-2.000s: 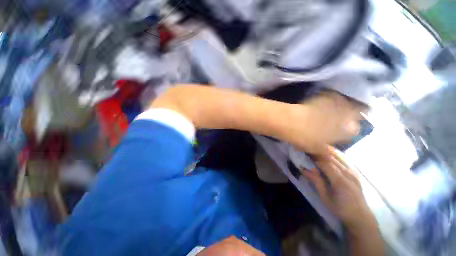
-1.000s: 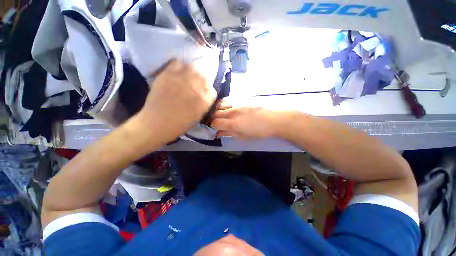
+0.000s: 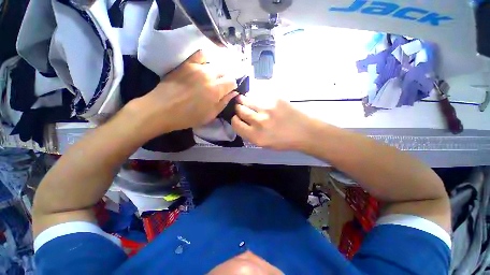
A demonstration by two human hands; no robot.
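The pale grey and black garment [image 3: 166, 51] lies bunched on the table left of the needle. My left hand [image 3: 196, 91] lies on it, its fingers pinching the edge near a black part [image 3: 230, 111]. My right hand [image 3: 263, 122] pinches the same black edge from the right, fingertips close to my left fingers. The presser foot and needle area [image 3: 242, 45] is just above my hands, under the white sewing machine head [image 3: 322, 19]. The fabric right under the foot is washed out by glare. A grey-blue block [image 3: 264, 63] stands right of the needle.
Lilac and white scraps [image 3: 395, 72] lie right of the needle. A dark red-handled tool [image 3: 449, 111] lies beside them. More garment folds [image 3: 80, 59] are heaped at the left. The table's ruler-marked front edge [image 3: 344, 147] runs below my forearms. Red items [image 3: 357, 215] show beneath the table.
Since one second ago, my left hand has opened from a fist-like grip and spread more over the fabric. My right fingertips have moved up the black edge. The view has shifted slightly.
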